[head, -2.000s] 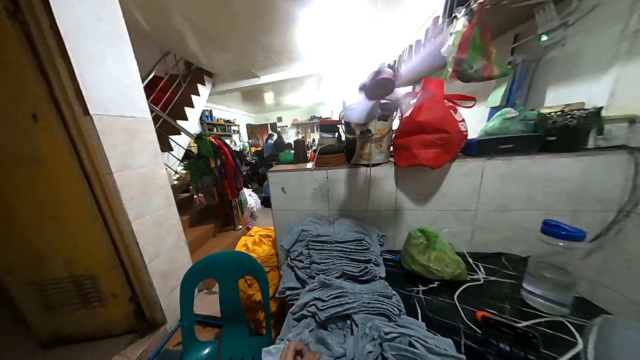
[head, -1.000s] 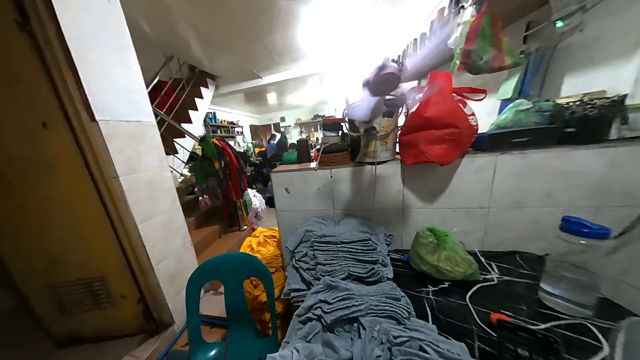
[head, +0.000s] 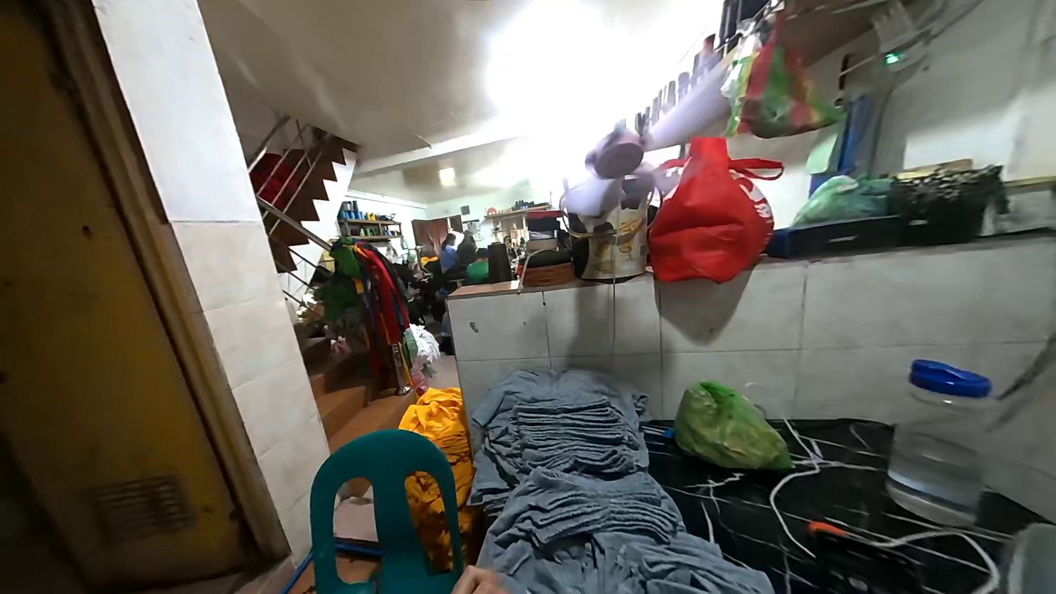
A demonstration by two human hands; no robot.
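Observation:
Folded grey garments (head: 577, 437) lie in overlapping piles on a black marble-patterned tabletop (head: 742, 503). At the bottom edge, part of one hand (head: 480, 581) shows between the back of a green plastic chair (head: 381, 450) and the near end of the grey cloth. Only its knuckle area is in view, so what it touches or holds is hidden; by its place it appears to be my left hand. My right hand is out of the frame. Orange-yellow cloth (head: 441, 437) is heaped between the chair and the tiled half wall.
Right of the garments are a green plastic bag (head: 730, 429), white cords (head: 780, 503) and a clear jar with a blue lid (head: 940, 445). A red bag (head: 714, 214) and a fan (head: 615, 157) stand above the tiled half wall (head: 726, 330). Stairs (head: 330, 384) rise at left.
A hand showed at the bottom edge two seconds ago, was out of sight one second ago, and shows again at the edge now. The garments have not plainly moved.

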